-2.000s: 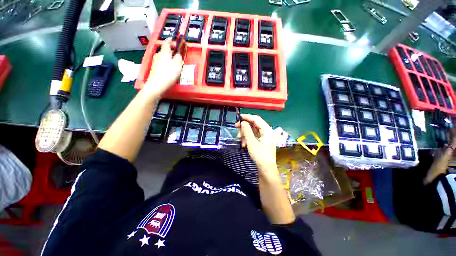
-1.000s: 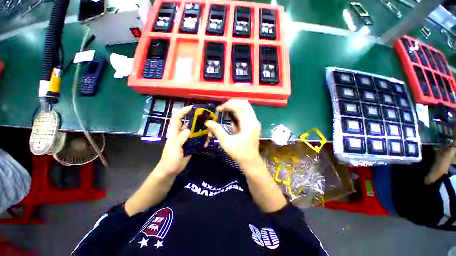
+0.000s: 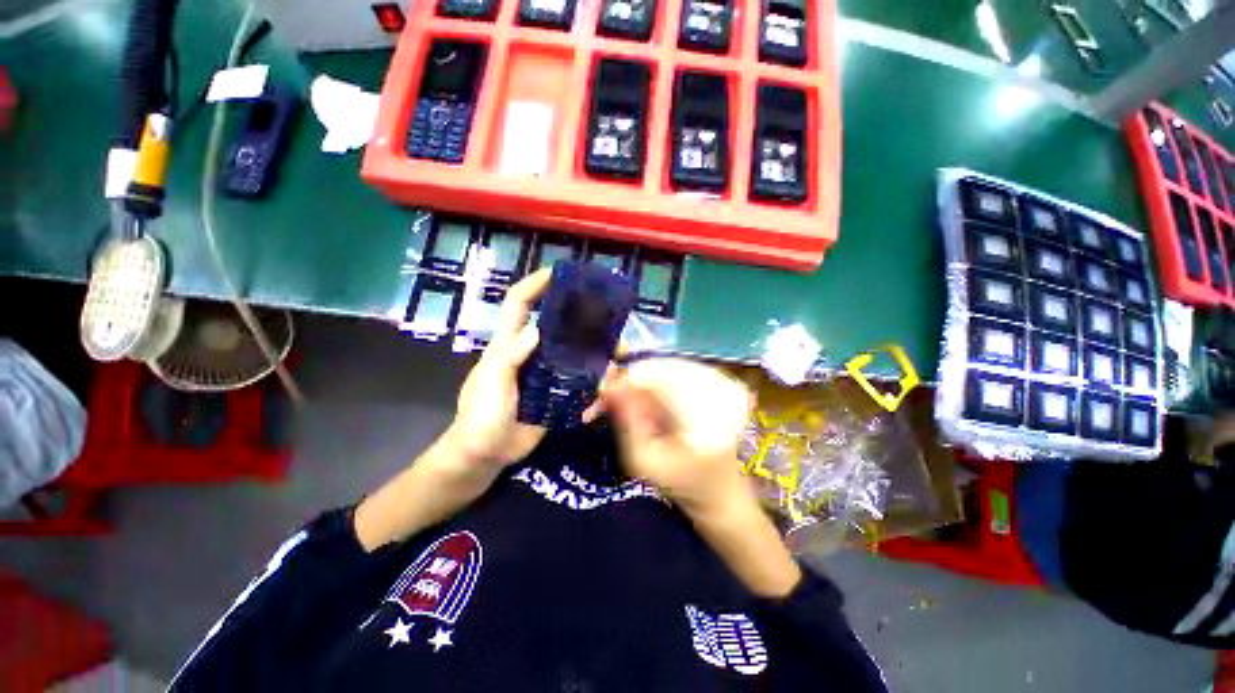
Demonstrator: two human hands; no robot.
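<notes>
My left hand point(image 3: 490, 393) holds a dark keypad phone point(image 3: 574, 339) upright above my lap, at the bench edge. The phone's screen side and keys face me. No yellow ring shows on it. My right hand point(image 3: 677, 422) is blurred, with its fingertips at the phone's lower right side; whether it holds anything cannot be told. The lens tray point(image 3: 444, 284) lies behind the phone, partly hidden by it. The red phone tray point(image 3: 596, 221) stands beyond, with phones in most pockets and one front pocket without a phone.
A second lens tray point(image 3: 1051, 314) lies at right, near another red tray point(image 3: 1167, 203). A yellow ring point(image 3: 883, 376) and white scrap point(image 3: 791, 352) lie at the bench edge above a waste box point(image 3: 910, 477). At left are a separate phone point(image 3: 257, 144), a flexible duct point(image 3: 145, 81) and a cream nozzle point(image 3: 123, 298).
My left hand took up the phone from the second to the latest frame's pose, now more upright. The yellow ring on it is gone from view. My right hand moved from its top to its lower right.
</notes>
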